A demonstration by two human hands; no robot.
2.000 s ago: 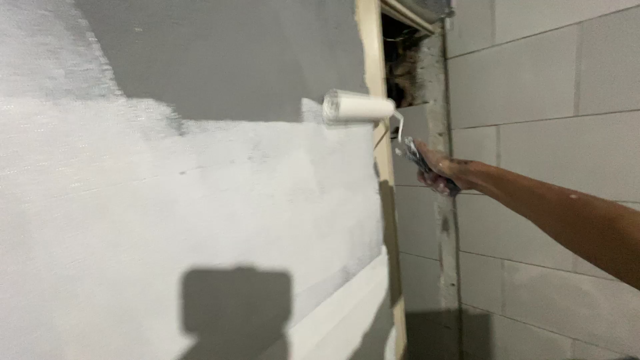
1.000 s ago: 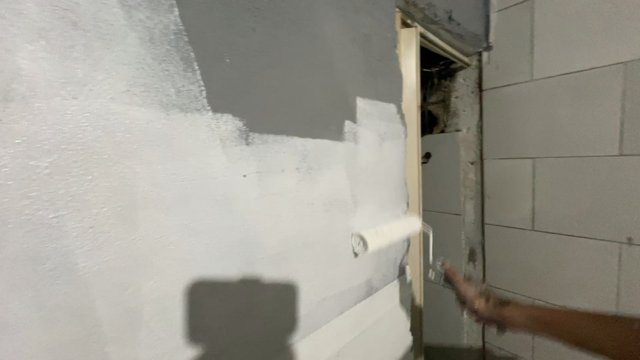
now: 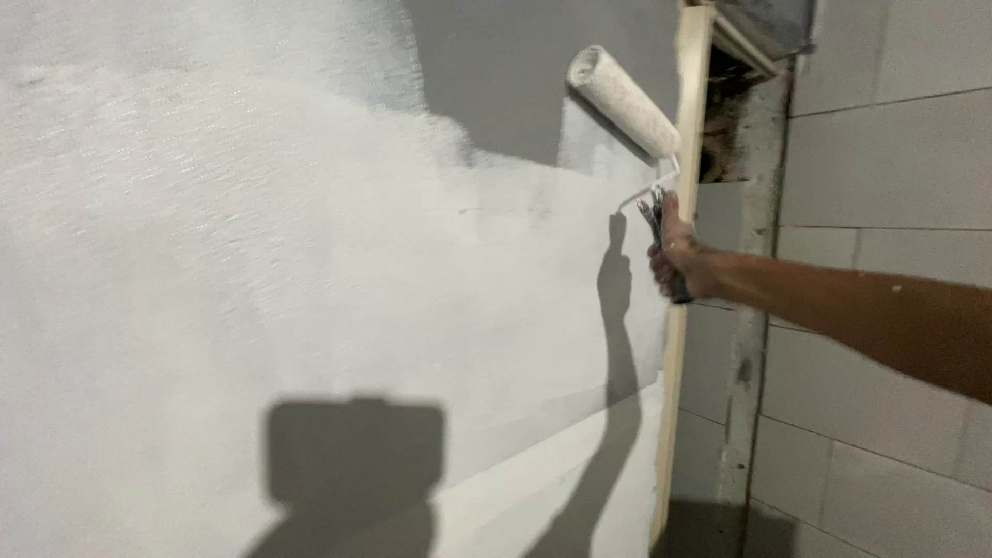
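My right hand (image 3: 678, 252) is closed around the dark handle of a paint roller (image 3: 624, 101). The roller's white sleeve slants from upper left to lower right, close to the wall; whether it touches cannot be told. Its wire frame bends back to the handle beside the pale door-frame edge. Fresh white paint (image 3: 310, 232) covers much of the wall, and a dark grey patch (image 3: 496, 77) lies left of and behind the sleeve. My left hand is out of view.
A pale upright frame strip (image 3: 686, 155) borders the painted wall at the right. Beyond it are a recess with a rough dark opening (image 3: 721, 124) and a wall of large grey blocks (image 3: 883, 170). Shadows of my head and arm fall on the painted wall.
The roller was lower, beside the frame strip, one second ago and has moved up to the grey patch. Two seconds ago its sleeve lay nearly level; now it slants.
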